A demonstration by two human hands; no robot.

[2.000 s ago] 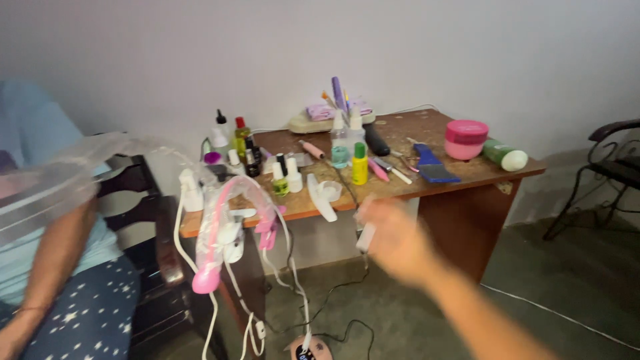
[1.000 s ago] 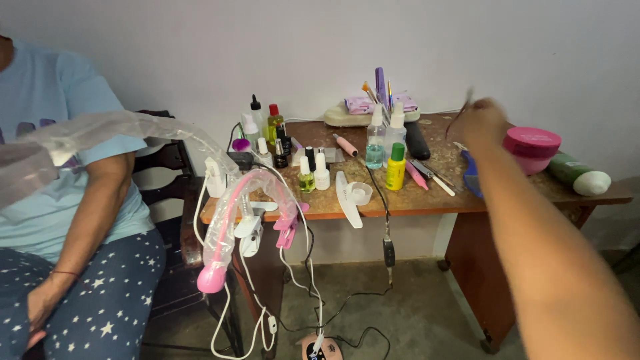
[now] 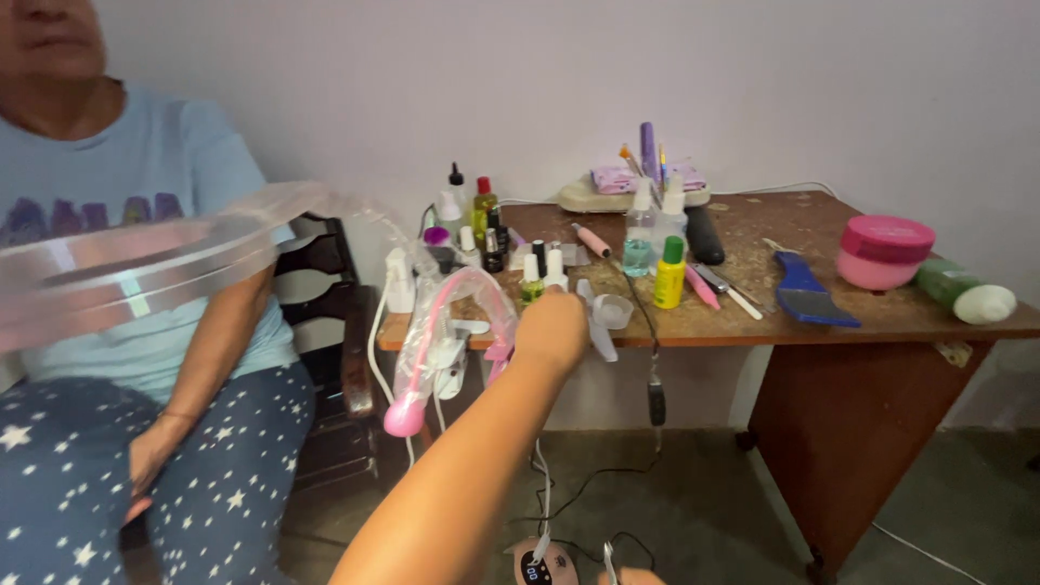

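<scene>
My left hand [image 3: 552, 329] reaches over the table's front edge at the small nail polish bottles [image 3: 532, 280]; its fingers are hidden behind the back of the hand. At the bottom edge, my right hand [image 3: 632, 577] shows only in part, around a slim metal tool [image 3: 608, 559]. Right of my left hand lie a white plastic piece [image 3: 600, 329] and a small clear cup [image 3: 612, 311]. A yellow bottle with a green cap [image 3: 669, 276] stands farther right, beside a pink tube [image 3: 702, 287], a nail clipper [image 3: 709, 278] and a blue foot file [image 3: 804, 292].
A seated person [image 3: 162, 325] is at the left, behind a clear plastic-wrapped ring [image 3: 138, 276]. A wrapped pink lamp arm [image 3: 431, 325] and cables hang at the table's left edge. A pink jar [image 3: 884, 252] and green bottle [image 3: 951, 280] stand and lie right. A pink device [image 3: 543, 562] is on the floor.
My right hand has moved from above the back of the table down to the bottom edge of the view. My left arm has come into view, reaching to the polish bottles.
</scene>
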